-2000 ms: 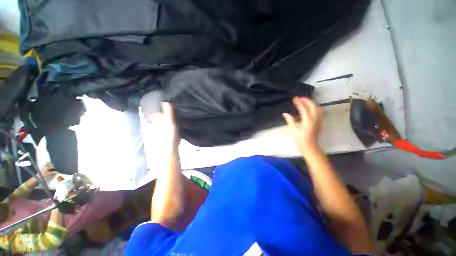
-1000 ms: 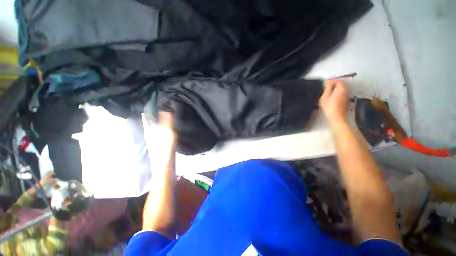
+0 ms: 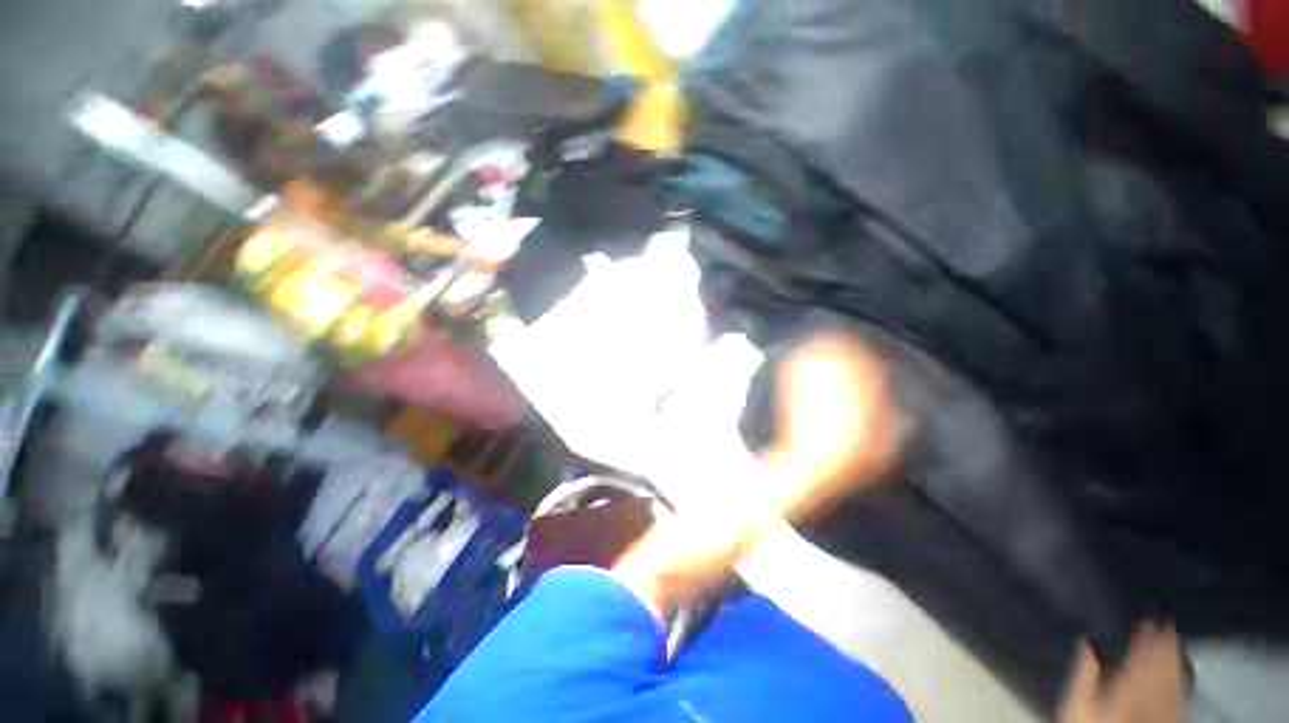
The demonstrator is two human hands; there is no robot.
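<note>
A black garment piece [image 3: 975, 565] lies along the pale pressing table [image 3: 862, 607], near its front edge. My left hand [image 3: 844, 417] is blurred and overexposed. It lies over the garment's left end; whether its fingers grip the cloth cannot be told. My right hand [image 3: 1135, 682] is at the bottom right, cut off by the picture's edge. Its thumb and fingertips are at the garment's right end, and their grip is unclear.
A large dark garment heap [image 3: 905, 127] lies behind the work. An overexposed white sheet [image 3: 622, 353] is left of my left hand. A person in a yellow-patterned top [image 3: 304, 290] is beyond it. Blurred clutter [image 3: 226, 565] fills the lower left.
The view has swung left and turned, bringing the person and clutter further in; the iron is out of view. My right hand now shows at the bottom right edge.
</note>
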